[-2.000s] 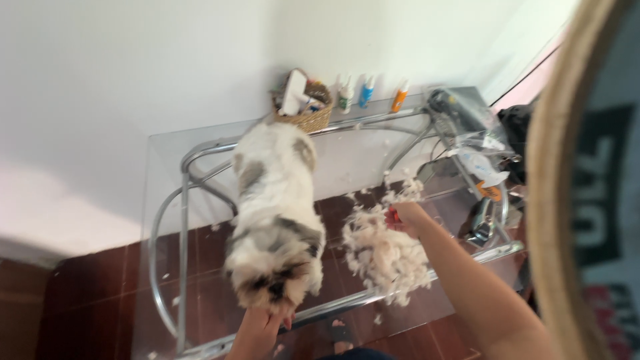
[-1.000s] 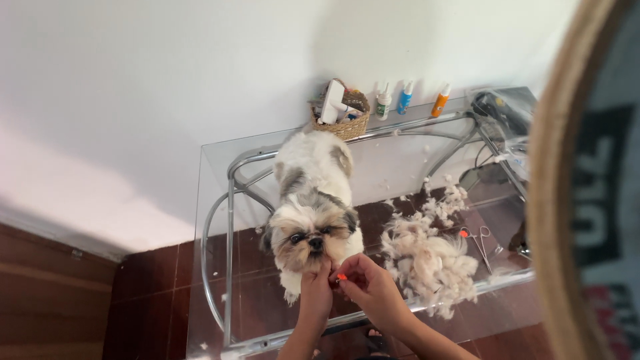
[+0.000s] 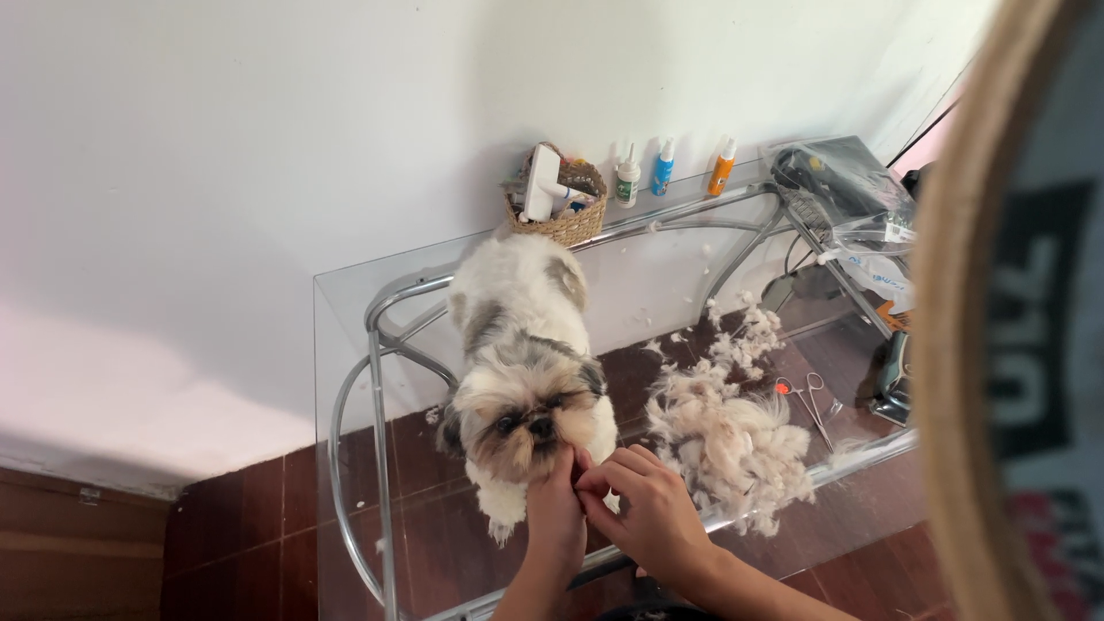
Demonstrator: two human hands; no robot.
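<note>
A small white, grey and tan dog (image 3: 526,388) stands on a glass-topped table (image 3: 354,297), its face toward me. Under the side of its muzzle is my left hand (image 3: 556,509), its fingers at the chin fur. My right hand (image 3: 642,504) meets the left there, thumb and forefinger pinched together; whether something small lies between them is hidden. Right of the dog lies a heap of cut fur (image 3: 729,431). Beside the heap rests a pair of metal scissors or a clamp (image 3: 804,405), with an orange thing (image 3: 783,387) at one finger loop.
At the wall side stand a wicker basket (image 3: 565,226) of grooming things, a white bottle (image 3: 628,183), a blue bottle (image 3: 663,170) and an orange bottle (image 3: 722,170). Plastic bags (image 3: 849,194) and a dark clipper-like device (image 3: 893,379) lie at right. A wooden-rimmed round object (image 3: 957,310) blocks the far right.
My right hand has moved from the fur heap to the dog's chin, beside my left hand. The red or orange thing seen at its fingers one second ago no longer shows there. The dog's head has lifted.
</note>
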